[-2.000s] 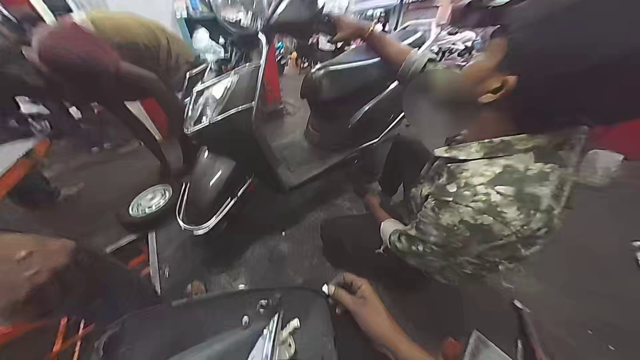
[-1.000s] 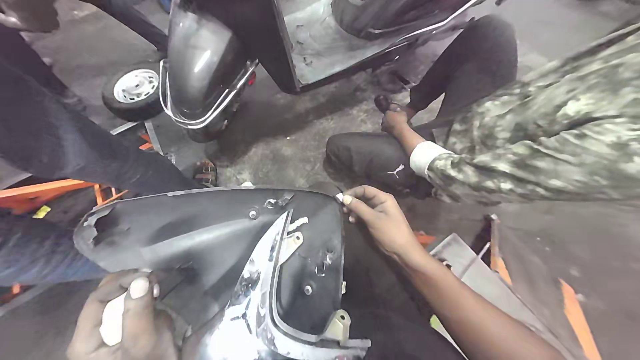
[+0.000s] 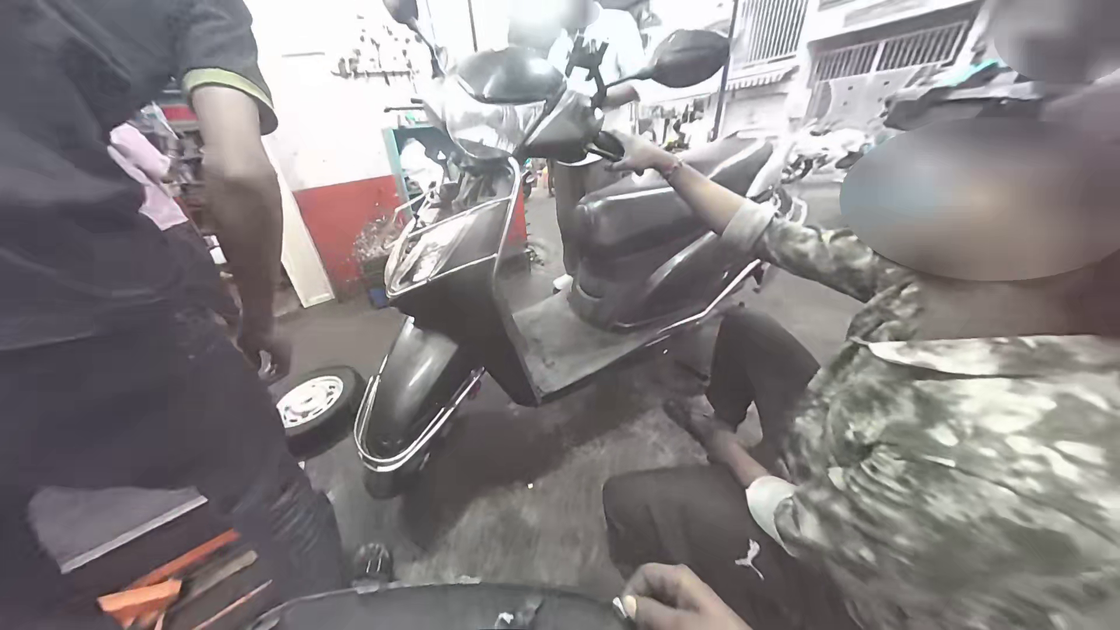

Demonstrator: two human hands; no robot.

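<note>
A black plastic scooter body panel [image 3: 429, 608] lies along the bottom edge, mostly cut off by the frame. My right hand [image 3: 669, 599] is at the panel's right end, thumb and fingertips pinched around a small white piece [image 3: 623, 605] too small to name. My left hand is out of the frame. Beyond the panel stands a dark scooter [image 3: 455, 324] with a chrome guard round its front fender.
A crouching person in a patterned shirt [image 3: 989, 455] at right has one hand on the scooter's handlebar. Another person [image 3: 131, 262] stands close at left. A wheel with a tyre [image 3: 311, 401] lies on the floor. Orange metal parts [image 3: 144, 599] are at lower left.
The view has tilted up from the panel to the scooter. My left hand, on the panel's near side one second ago, is out of view. A person now stands upright at left.
</note>
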